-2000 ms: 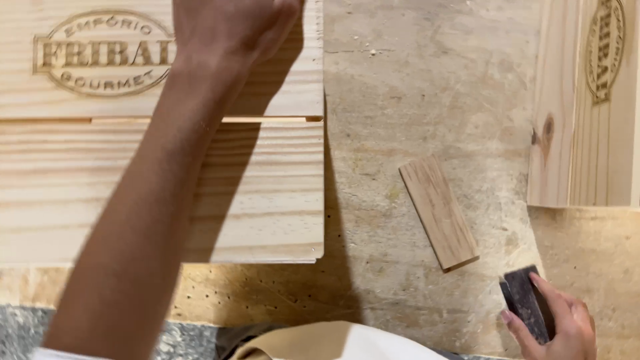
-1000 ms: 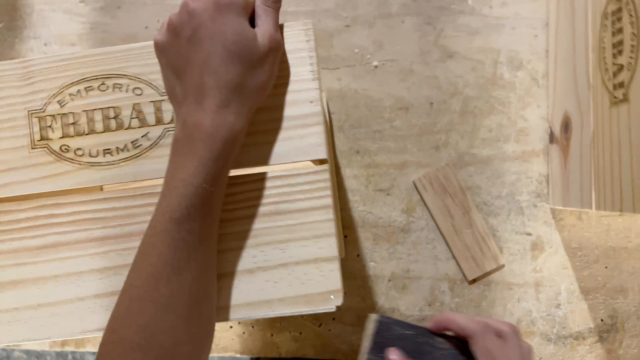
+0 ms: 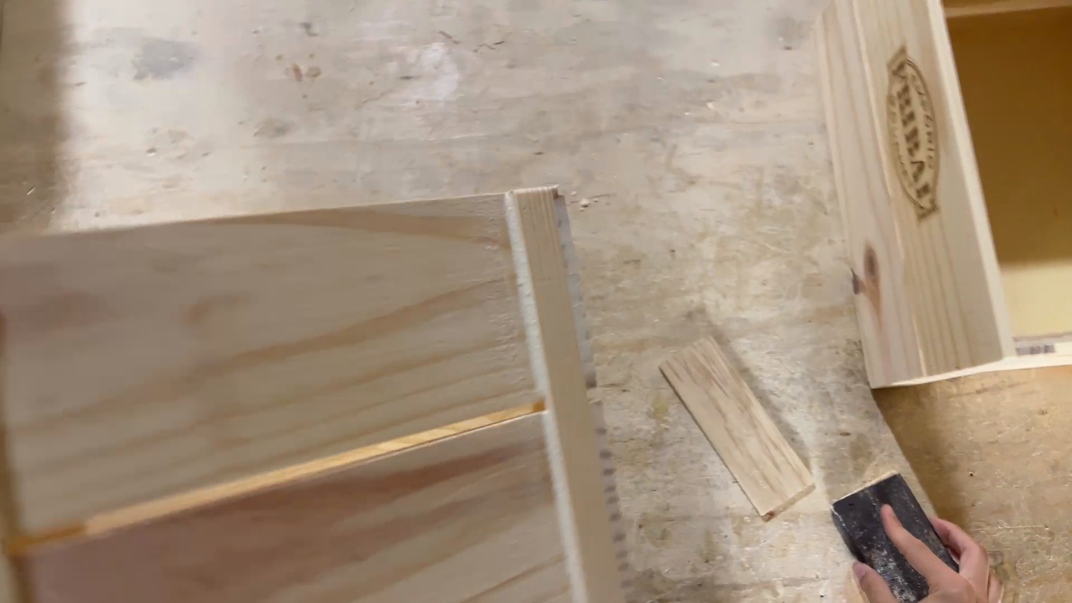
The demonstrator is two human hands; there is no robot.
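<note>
My right hand (image 3: 938, 561) grips a dark sanding block (image 3: 892, 532) at the bottom right, its fingers lying over the black face. Up and left of the block, a small flat wooden strip (image 3: 737, 427) rests at a slant on the worktable. A large panel of pale pine boards (image 3: 268, 335), with a narrow gap between two boards and a batten (image 3: 553, 352) along its right end, fills the lower left. No branded mark shows on the face now in view. My left hand is out of view.
At the upper right stands a pine box (image 3: 930, 201) with an oval branded mark on its side and part of its inside showing. Small specks and stains mark the worktable (image 3: 377, 109).
The pine piece at left shows an unmarked face with a batten instead of its branded face. My left hand has left the view. My right hand keeps the block and is now farther right.
</note>
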